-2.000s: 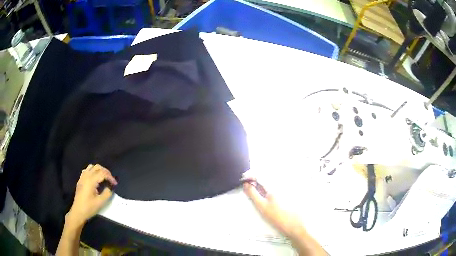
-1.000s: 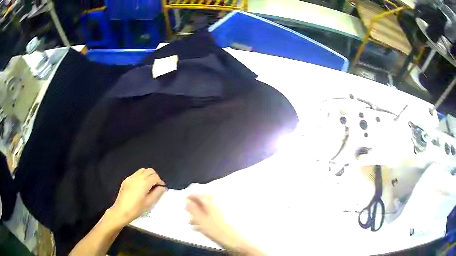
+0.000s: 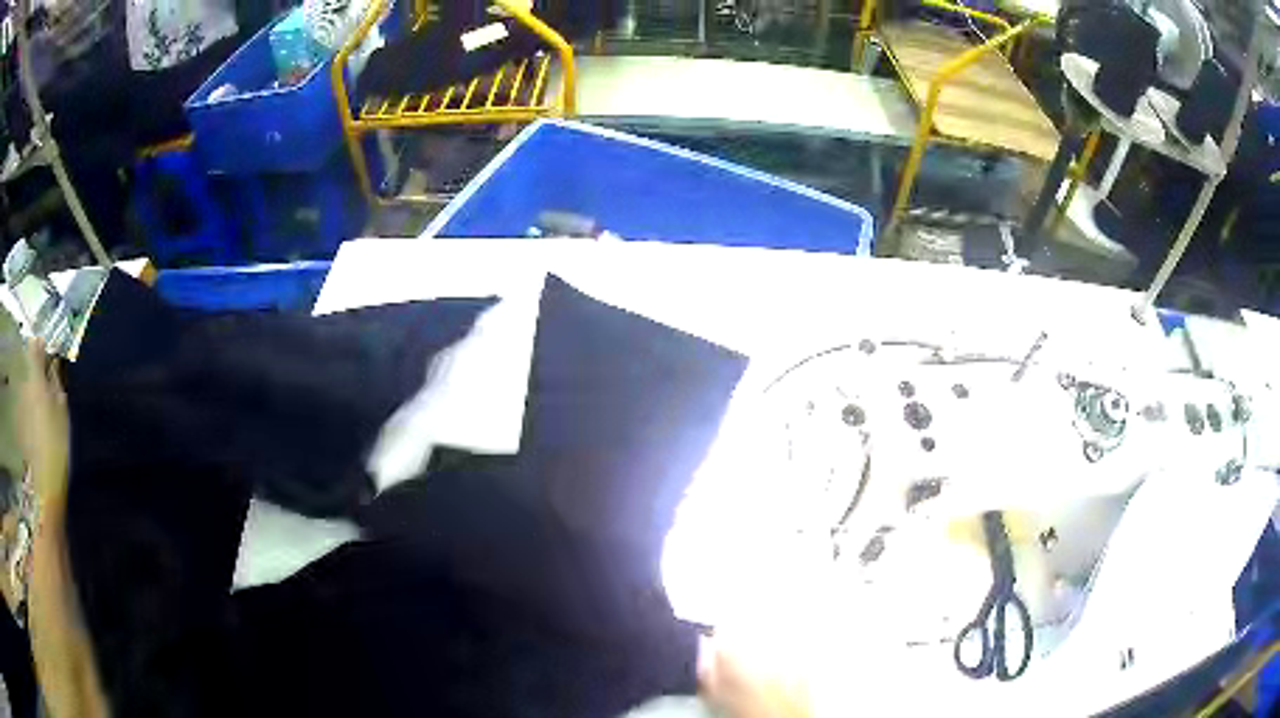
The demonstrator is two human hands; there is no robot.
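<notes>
Dark fabric panels [image 3: 421,617] lie over the left and middle of the white table, bunched and spread in separate parts with white table showing between them. One pointed panel [image 3: 618,365] reaches toward the machine. My left hand [image 3: 35,407] is blurred at the far left edge, beside the dark cloth; its fingers are unclear. My right hand [image 3: 744,685] is blurred and overexposed at the bottom, its fingertips at the cloth's right edge; its grip is unclear. The white sewing machine head [image 3: 1011,435] stands at the right, the needle area lost in glare.
Black scissors [image 3: 1000,631] lie under the machine arm. A white sheet [image 3: 1193,561] hangs at the right end. A large blue bin [image 3: 674,190] stands behind the table. Yellow-railed trolleys [image 3: 456,112] and another blue bin [image 3: 274,119] are farther back.
The view has tilted up. The cloth has gone from one broad spread to folded, separated parts. My left hand has moved to the far left, my right hand toward the lower middle. The pale paper no longer shows on the cloth.
</notes>
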